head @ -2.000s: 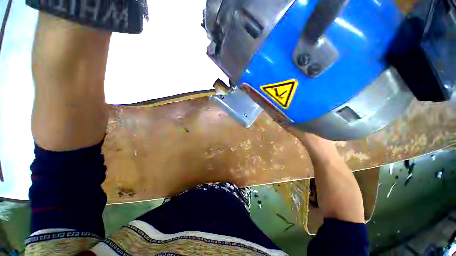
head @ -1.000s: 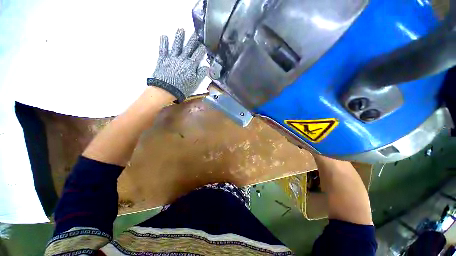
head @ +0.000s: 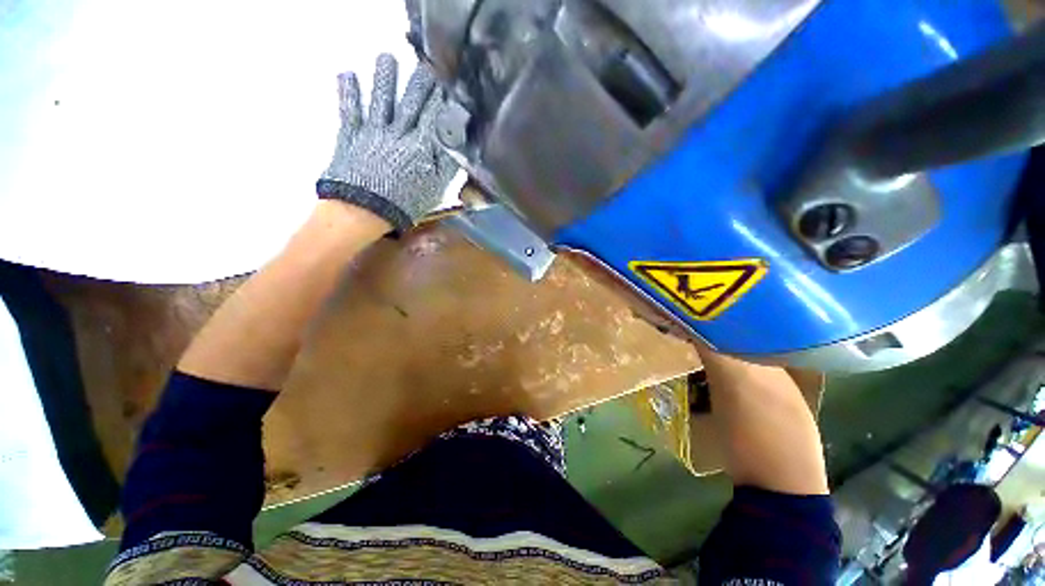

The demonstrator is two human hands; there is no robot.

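Observation:
The blue and grey cutting machine fills the upper right, with a yellow warning triangle on its side. Its silver base plate shows at the edge of the white paper marker. My left hand, in a grey mesh glove with a dark band, lies on the paper with fingers spread, close against the machine's left side. My right forearm is bare and reaches up under the machine; the right hand is hidden behind the motor. The knife is hidden too.
The worn brown wooden table curves across the front. A dark-edged white-topped piece lies at the lower left. A cardboard scrap box stands below the table edge. The green floor has scattered scraps and dark objects at right.
My gloved left hand has come down from its raised place at upper left onto the paper beside the machine. The machine looms larger and shows farther left. The dark-edged piece at lower left has come into view.

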